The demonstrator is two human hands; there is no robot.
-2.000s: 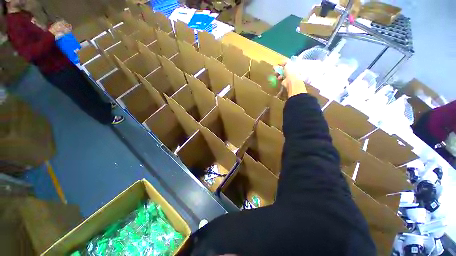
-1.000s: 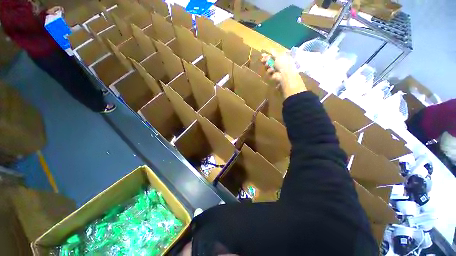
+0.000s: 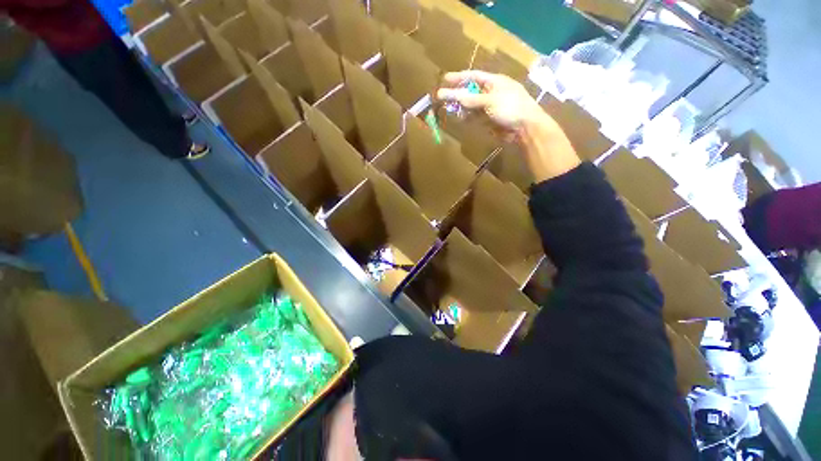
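My right hand (image 3: 491,103) is reached out over the rows of tall open brown boxes (image 3: 437,167), with small clear-and-green accessory packs at its fingers. One green pack (image 3: 435,128) shows just below the fingertips; I cannot tell if it hangs or drops. A supply carton (image 3: 207,315) full of green bags (image 3: 239,378) is close to my body at the lower left. A blurred patch of skin, perhaps my left hand (image 3: 341,430), shows at the carton's right side, mostly hidden. Small dark and white items lie in the nearest boxes.
A grey bench edge (image 3: 297,239) runs along the boxes. White-and-black camera units (image 3: 720,414) lie at the right, with pale plastic bags (image 3: 603,90) beyond the boxes. A person in dark trousers (image 3: 121,90) stands at the upper left; a maroon sleeve (image 3: 792,216) shows at the right edge.
My right hand has moved a little left and up in the picture, and a green pack now shows below its fingers. The supply carton shows higher and more fully. The view has shifted.
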